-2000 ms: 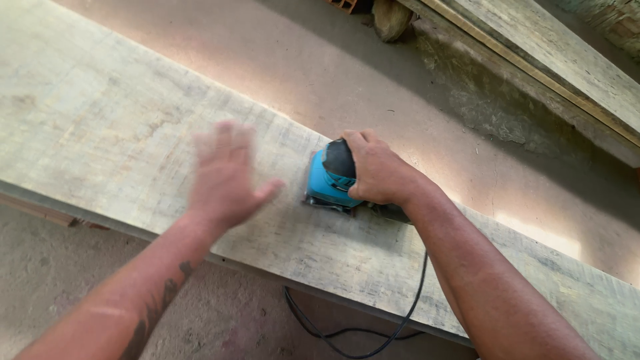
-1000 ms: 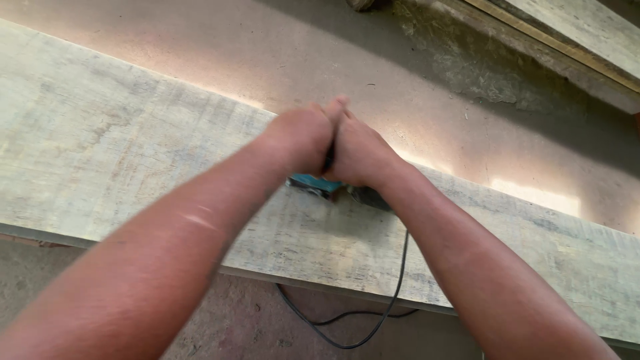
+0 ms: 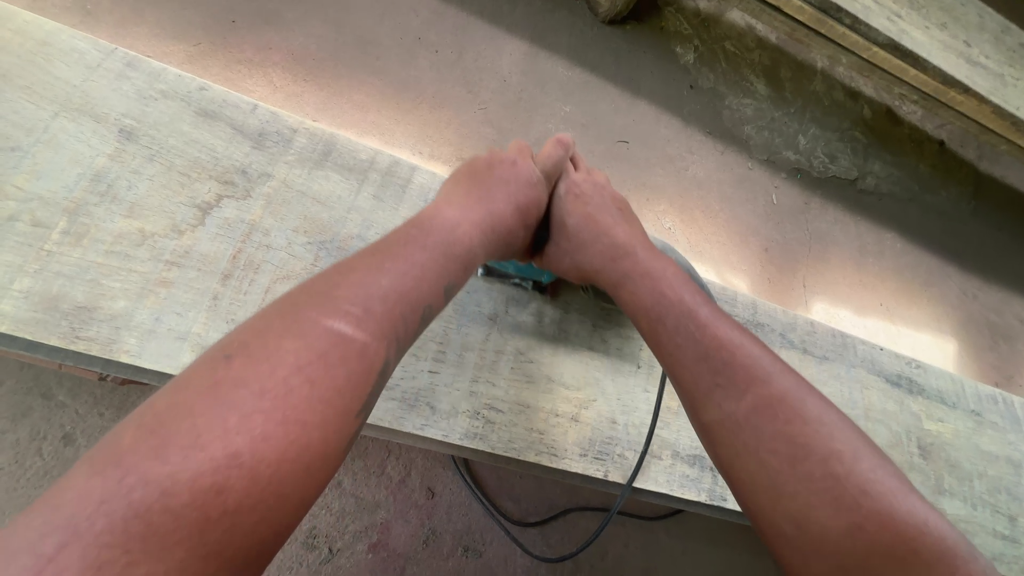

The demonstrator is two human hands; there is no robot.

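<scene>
A teal electric sander [image 3: 520, 274] rests on a wide, pale wooden board [image 3: 240, 184], close to its far edge. Both of my hands are closed over the top of the sander, side by side and touching. My left hand [image 3: 500, 196] covers its left part, and my right hand [image 3: 596, 220] covers its right part. Only the sander's lower front edge and a dark strip between the hands show. A grey, rounded part, perhaps its dust bag [image 3: 680, 260], shows beyond my right wrist. The black power cord [image 3: 658, 408] runs over the board's near edge.
Past the far edge of the board lies a concrete floor [image 3: 384, 80] with bright patches of light. At the upper right, another board [image 3: 936, 48] lies above a rough ledge [image 3: 800, 120]. The cord loops below the near edge of the board.
My left hand, apart from the sander with its fingers spread two seconds ago, has come to the right onto the sander beside my right hand.
</scene>
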